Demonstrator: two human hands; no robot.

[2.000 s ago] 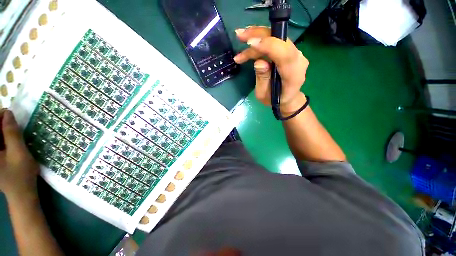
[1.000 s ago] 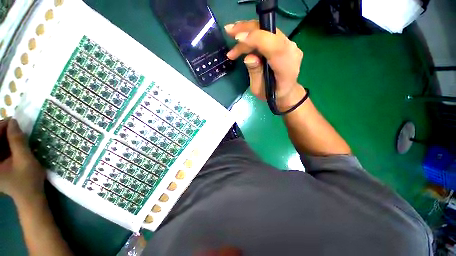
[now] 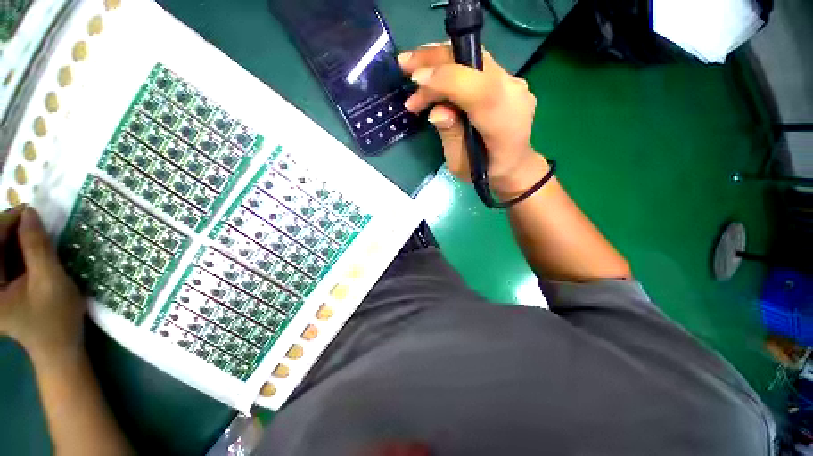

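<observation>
The white tray [image 3: 227, 53] lies tilted at the left, with green circuit board panels [image 3: 258, 240] on it and tan rounded marks along two edges. My right hand [image 3: 486, 111] holds the black soldering iron [image 3: 465, 36] upright in the picture, beside the phone; the iron's tip is not clearly visible and its cord loops by my wrist. My left hand [image 3: 40, 285] is at the tray's left edge, its fingers partly cut off by the picture's edge; I cannot tell whether it grips the tray or something small.
A black smartphone [image 3: 352, 76] with a lit screen lies between the tray and my right hand. A second tray edge shows at the far upper left. A black bag [image 3: 620, 31] with white paper [image 3: 704, 27] is at the upper right. A clear plastic bag [image 3: 239, 436] is at the bottom.
My right hand and the iron have shifted a little to the left, nearer the phone. The view has moved slightly. My left hand stays at the tray's edge.
</observation>
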